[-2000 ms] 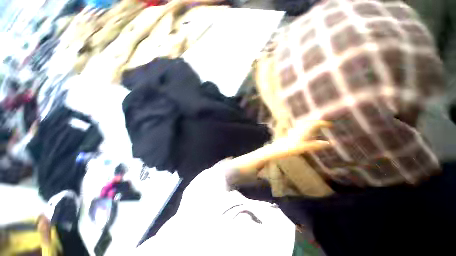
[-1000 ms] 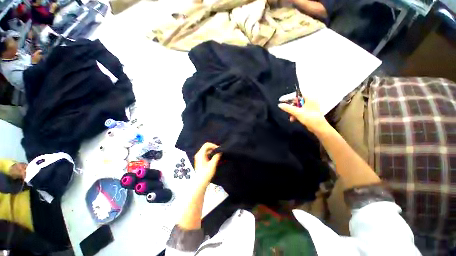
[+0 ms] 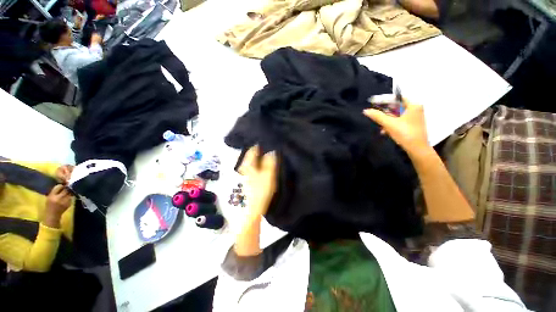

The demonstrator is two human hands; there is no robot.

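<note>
A black garment (image 3: 341, 146) lies bunched on the white table and over its near edge in front of me. My left hand (image 3: 258, 180) is at the garment's left edge, blurred, with the fingertips against the dark cloth; whether it grips a fold is unclear. My right hand (image 3: 399, 125) is at the garment's upper right side, raised a little, holding small snips (image 3: 396, 105) with dark pointed blades and a blue and red touch. Part of a pale item shows beside its fingers.
Left of the garment are buttons (image 3: 237, 195), thread cones (image 3: 199, 207), a blue-grey dish (image 3: 156, 218) and a black flat object (image 3: 137, 261). Another black garment (image 3: 137, 103) lies far left, tan garments (image 3: 329, 27) at the far edge, plaid cloth (image 3: 524, 189) right. A person in yellow (image 3: 36, 213) sews at left.
The view has shifted left. My left hand has moved up along the garment's left side, and the cloth there is bunched differently. My right hand still holds the snips.
</note>
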